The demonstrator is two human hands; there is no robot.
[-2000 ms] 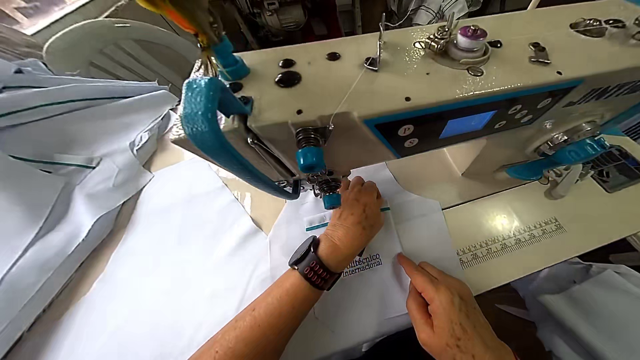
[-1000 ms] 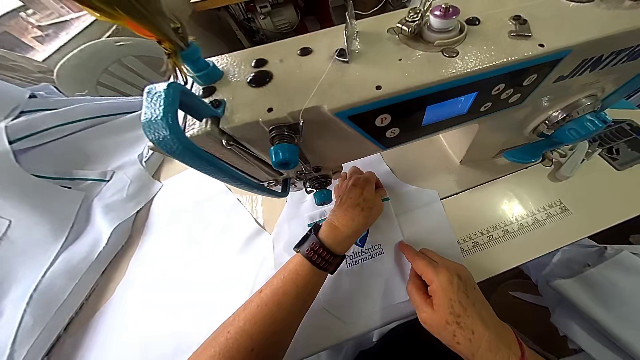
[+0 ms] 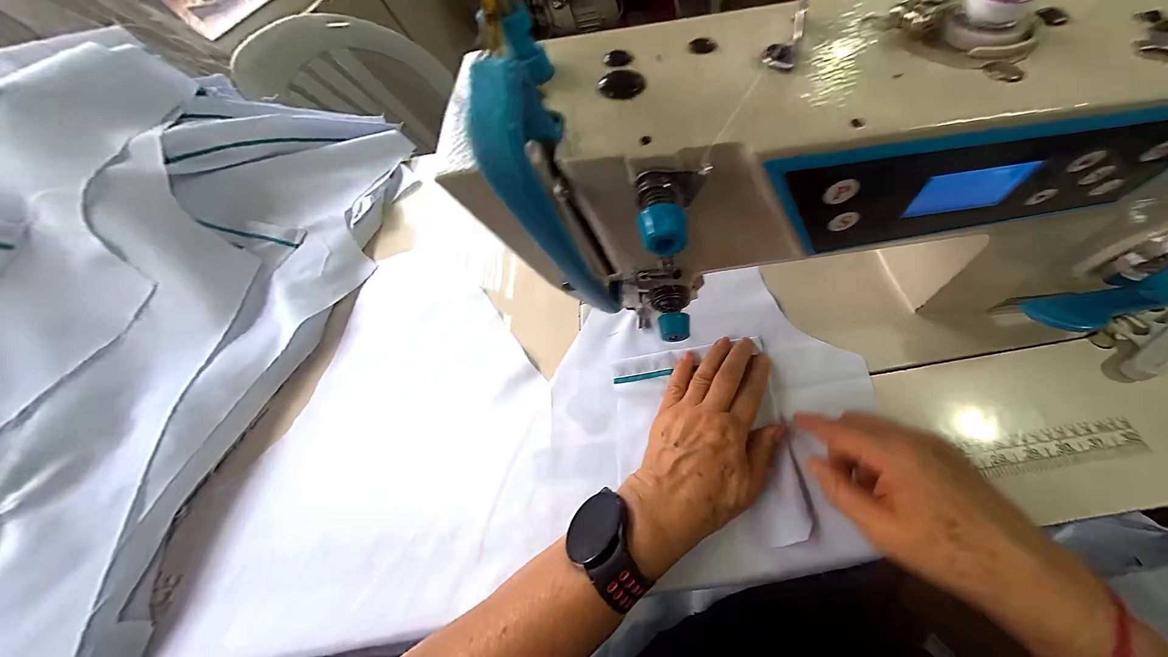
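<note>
A white pocket piece with a teal stripe [image 3: 641, 376] lies on a larger white fabric panel [image 3: 584, 411], below the needle area of an industrial sewing machine [image 3: 730, 210]. My left hand [image 3: 707, 447], with a black watch on its wrist, rests flat on the pocket piece, fingers extended toward the presser foot area. My right hand [image 3: 899, 474] is slightly blurred, just right of the pocket piece's edge, index finger and thumb apart. The pocket's lower right corner is a little raised. The needle tip cannot be made out.
Stacked pale fabric pieces with teal trim [image 3: 210, 274] lie at the left, beside another white panel [image 3: 383, 438]. A ruler scale [image 3: 1068, 447] runs along the machine bed at the right. A white plastic chair [image 3: 347, 55] stands behind the table.
My left hand has flattened over the pocket piece, and the printed emblem and lettering seen earlier no longer show. My right fingertip has come off the fabric edge. The view has shifted closer and leftward.
</note>
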